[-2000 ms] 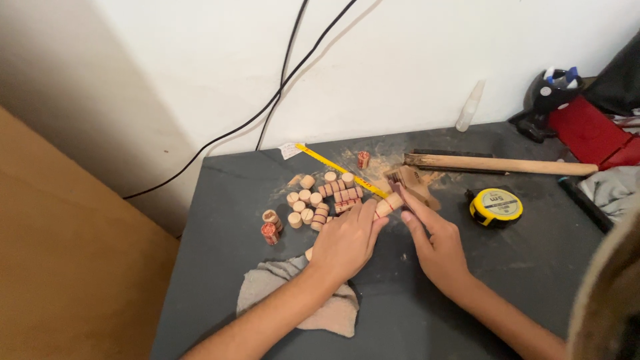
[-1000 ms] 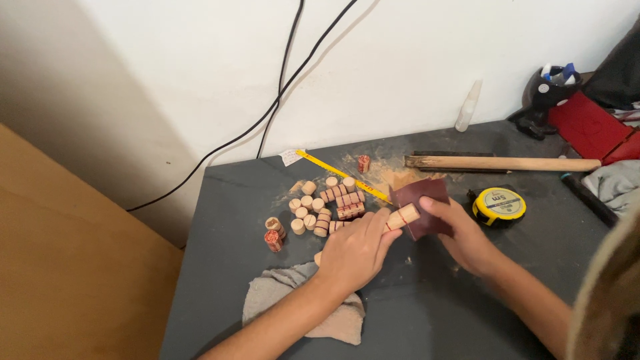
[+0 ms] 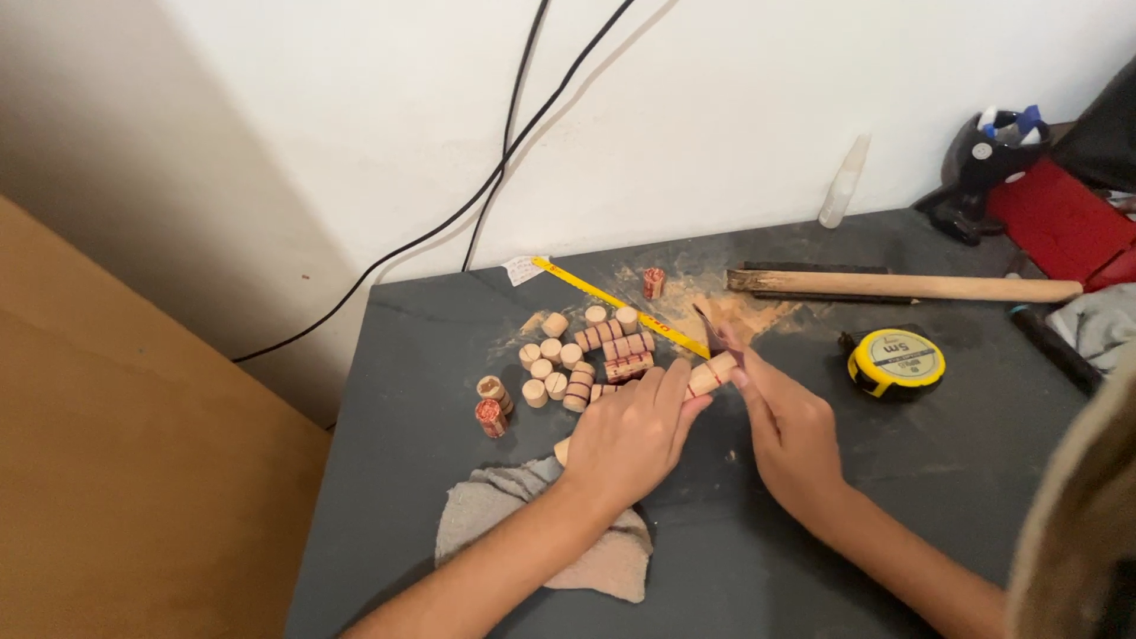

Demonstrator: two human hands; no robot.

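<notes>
My left hand (image 3: 635,432) is closed around a round wooden rod (image 3: 712,376) marked with red rings; one end sticks out toward the right, the other shows at the lower left of the fist. In my right hand (image 3: 781,417) is a folded piece of dark red sandpaper (image 3: 707,330), held against the rod's right end. Several short wooden cylinders (image 3: 579,387), some with dark red lines, lie and stand just beyond my left hand. A yellow measuring strip (image 3: 612,304) runs diagonally behind them. Sawdust (image 3: 741,312) is spread behind the sandpaper.
A grey cloth (image 3: 612,559) lies under my left forearm. At right sit a yellow tape measure (image 3: 898,362), a long wooden stick (image 3: 923,286) and a black pen holder (image 3: 972,177). A small translucent bottle (image 3: 843,182) stands by the wall, where black cables (image 3: 501,169) hang.
The sandpaper showed its broad face a second ago and is now seen nearly edge-on, folded at the rod's end. My left hand keeps its hold on the rod.
</notes>
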